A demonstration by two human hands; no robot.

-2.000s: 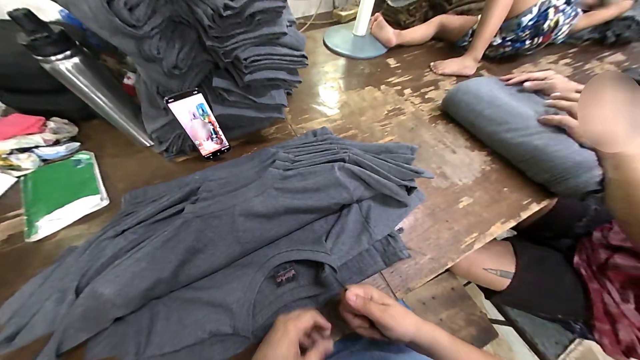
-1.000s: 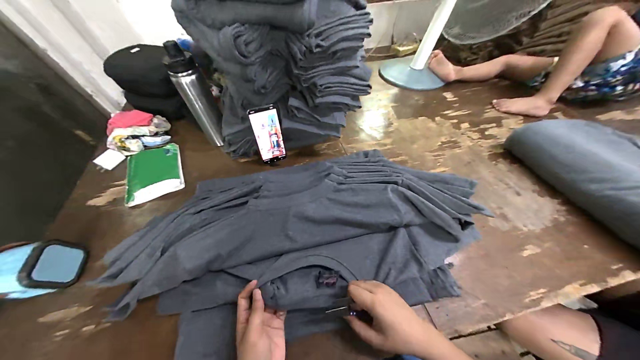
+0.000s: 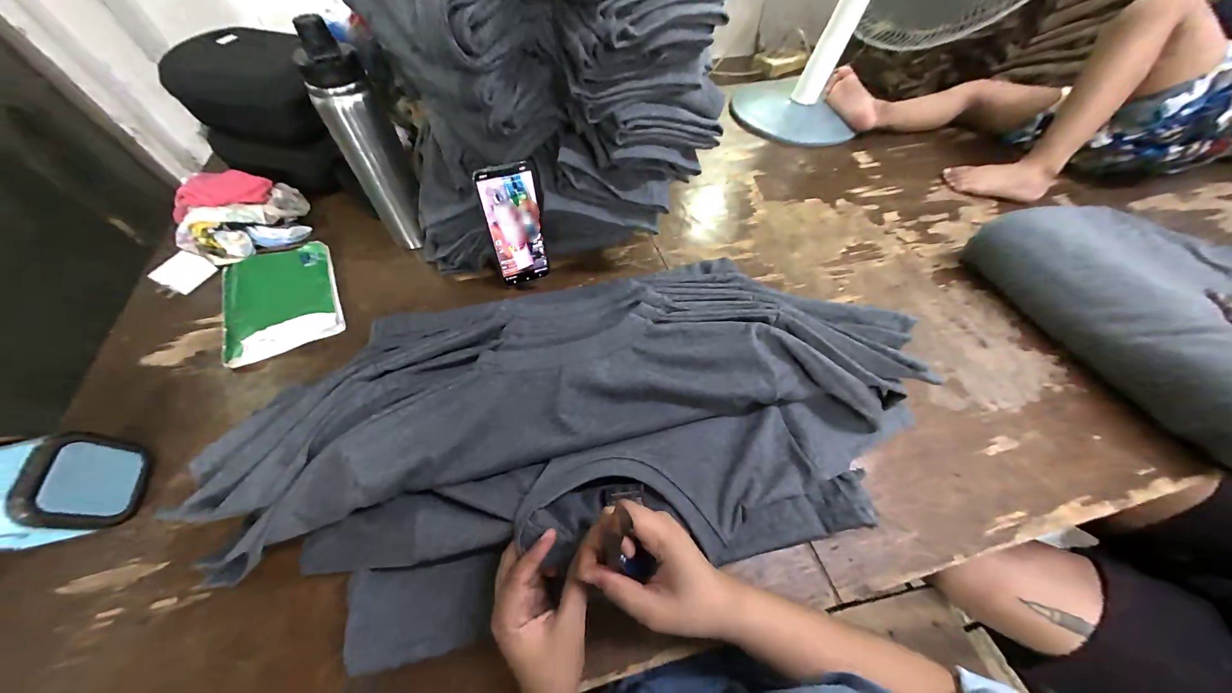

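Several dark grey T-shirts (image 3: pixel 577 385) lie overlapped in a fanned pile on the worn wooden table. The nearest shirt's neckline (image 3: pixel 616 467) faces me, with a dark printed mark inside its back, partly covered by my fingers. My right hand (image 3: pixel 664 577) is closed around a small tool with a metal blade and a dark blue part, perhaps thread snips, over the neck opening. My left hand (image 3: pixel 544 606) is at the collar's near left edge, thumb raised and fingers touching the cloth; whether it pinches the fabric is hard to tell.
Behind the pile stand a lit phone (image 3: pixel 513 223), a tall stack of grey shirts (image 3: pixel 635 87) and a steel bottle (image 3: pixel 371 154). A green notebook (image 3: pixel 282 303) lies left. At right are a grey cloth bundle (image 3: pixel 1097 298) and a person's knee (image 3: pixel 1020 587); another person's feet are near the fan base (image 3: pixel 784 114).
My hands have come closer together at the collar, and the small tool has moved left toward my left hand. The view swung right between the first two frames, and the co-worker's hands left it.
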